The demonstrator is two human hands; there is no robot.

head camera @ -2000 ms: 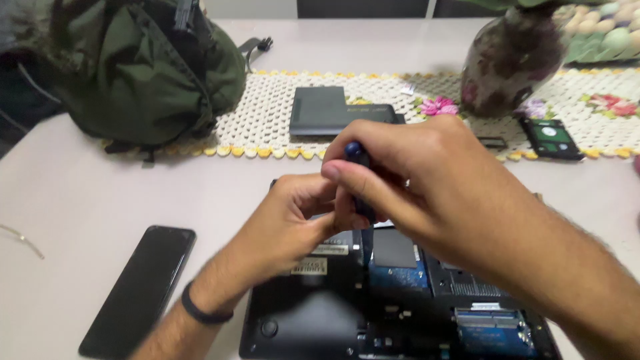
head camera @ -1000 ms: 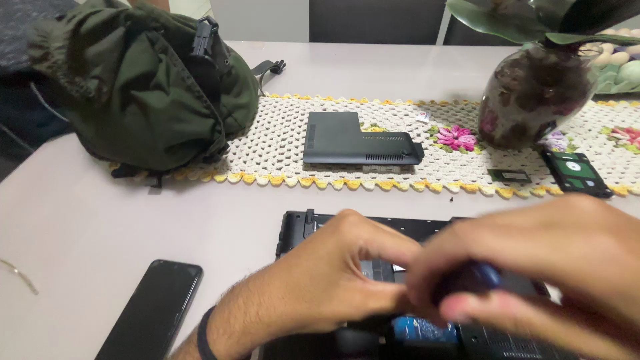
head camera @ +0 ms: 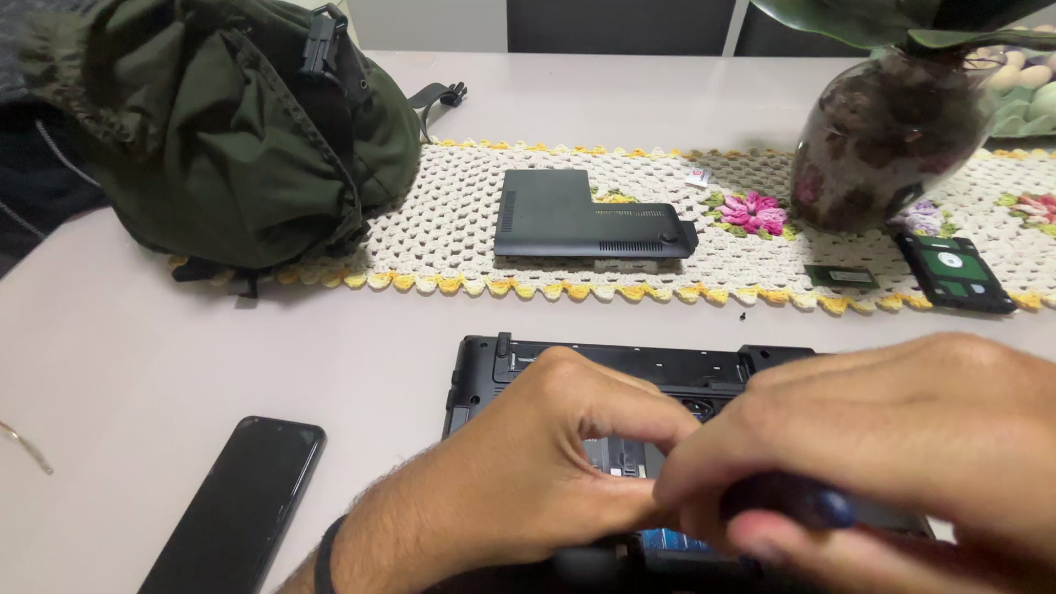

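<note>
An opened laptop base (head camera: pixel 610 356), underside up, lies at the lower middle, its blue circuit board partly showing. My right hand (head camera: pixel 858 437) is closed around a dark blue handle (head camera: pixel 784 499), probably a screwdriver's; its tip is hidden. Over the laptop, my left hand (head camera: pixel 553 462) has its thumb and index finger reaching to my right fingers; whether they pinch anything is hidden. Beyond the laptop a black plastic laptop cover (head camera: pixel 569 219) rests on the crocheted runner. A tiny black screw (head camera: pixel 742 317) lies on the table between the runner and the laptop.
A smartphone (head camera: pixel 239 503) lies at the lower left, a green backpack (head camera: pixel 272 140) behind it. On the runner (head camera: pixel 445 223) stand a glass vase (head camera: pixel 891 140) with a plant, a hard drive (head camera: pixel 957 272) and a small memory module (head camera: pixel 841 276). An egg tray (head camera: pixel 1023 115) is at the far right.
The view has shifted, showing more of the laptop's back edge. The blue handle, upright two seconds ago, is now tilted toward the camera in my right hand. Both hands remain together over the laptop.
</note>
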